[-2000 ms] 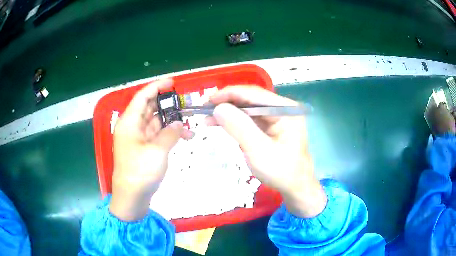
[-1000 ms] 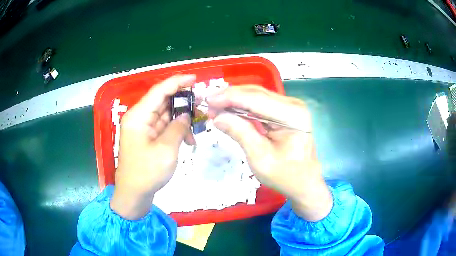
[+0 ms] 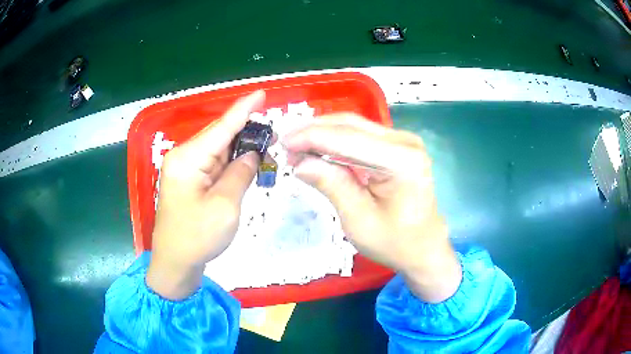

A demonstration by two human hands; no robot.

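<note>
My left hand [image 3: 200, 200] holds a small black device housing [image 3: 254, 137] between thumb and fingers, over the upper left of the red tray [image 3: 142, 187]. A flex cable with a small dark bluish module [image 3: 266, 174] hangs from the housing's lower right side. My right hand [image 3: 373, 187] holds thin grey tweezers [image 3: 353, 162], their shaft pointing left towards the housing. The tweezer tips are hidden or blurred by my fingers, so I cannot tell what they grip. Many small white pads [image 3: 277, 242] lie heaped in the tray under my hands.
Small black units [image 3: 387, 33] lie apart on the dark green belt [image 3: 207, 34] beyond the white edge strip [image 3: 470, 84]. A yellow sheet [image 3: 273, 321] sticks out under the tray's near edge. Cream-white ruled sheets [image 3: 607, 160] are at the right. A blue sleeve [image 3: 14, 304] shows at the left edge.
The housing has tilted in my left hand and its white inner patch no longer shows. The flap now hangs lower. The belt units have shifted right. The neighbour's hand at right has left; dark red cloth appears.
</note>
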